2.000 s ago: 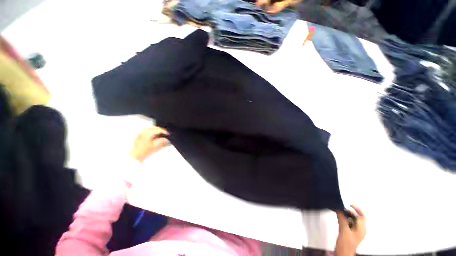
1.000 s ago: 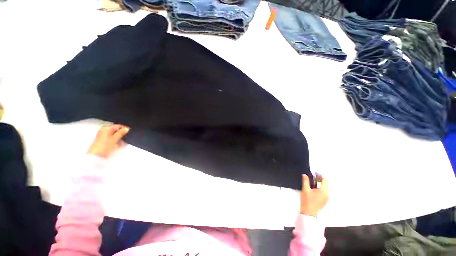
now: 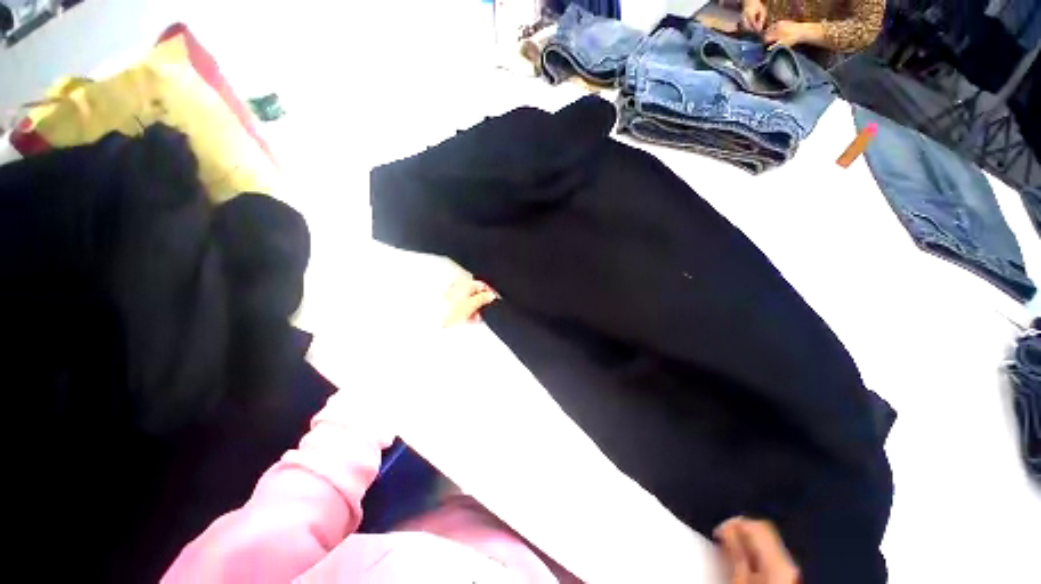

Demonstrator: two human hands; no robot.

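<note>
A black garment (image 3: 685, 308) lies spread flat on the white table, running from upper left to lower right. My left hand (image 3: 468, 300) pinches its near edge between thumb and fingertips, towards the left. My right hand (image 3: 756, 553) is at the near edge, low in the picture, blurred and partly cut off by the bottom rim. Whether it holds the cloth or a tool cannot be seen.
Heaped black cloth (image 3: 126, 308) and a yellow and red bag (image 3: 148, 97) are at left. Folded jeans (image 3: 713, 103), an orange strip (image 3: 856, 146) and another denim piece (image 3: 953, 205) lie beyond the garment. A person's hands (image 3: 788, 29) touch the jeans. Navy denim is at the right rim.
The view has turned left, showing more black cloth and the yellow bag. My right hand has left the garment's right-hand corner and is further left along the near edge. My left hand stays at the edge.
</note>
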